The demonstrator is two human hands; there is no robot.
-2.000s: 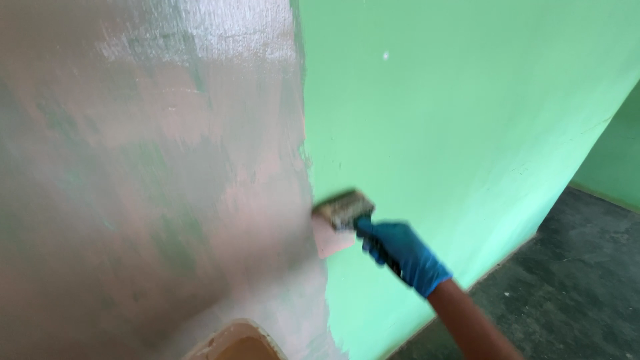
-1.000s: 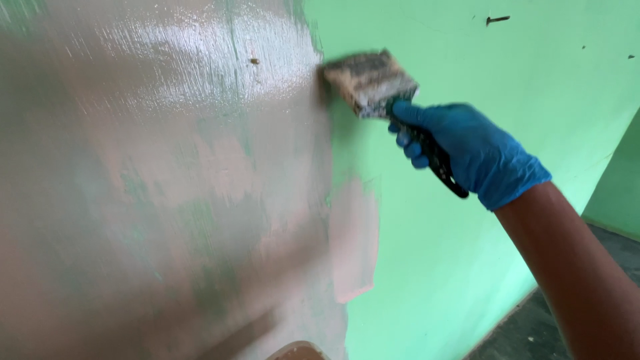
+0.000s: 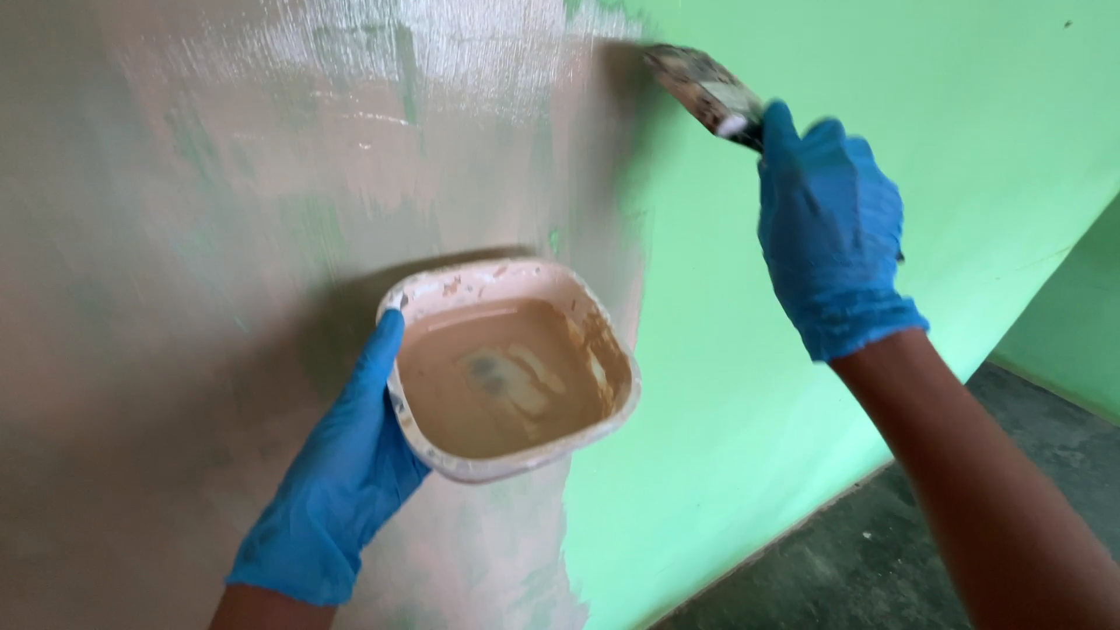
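My right hand (image 3: pixel 831 227), in a blue glove, grips a wide flat paintbrush (image 3: pixel 704 92) by its dark handle. The bristles are smeared with paint, and their tip is at the wall near the border between fresh coat and green. My left hand (image 3: pixel 337 472), gloved too, holds a pale plastic tub (image 3: pixel 525 464) by its left side, thumb on the rim. Pinkish-brown paint (image 3: pixel 464 394) with a paler swirl lies in the tub. The painted part of the wall (image 3: pixel 219 262) is pinkish-brown, streaked with green and wet and shiny at the top.
Bright green wall (image 3: pixel 770 420) continues on the right. A dark floor (image 3: pixel 849 542) meets it along the lower right, and another green wall (image 3: pixel 1072 306) stands beyond the corner. A small dark spot (image 3: pixel 1067 24) marks the wall at the upper right.
My left hand and most of the tub have come into view; only the tub's edge showed before. The pink patch on the green beside the border no longer stands out.
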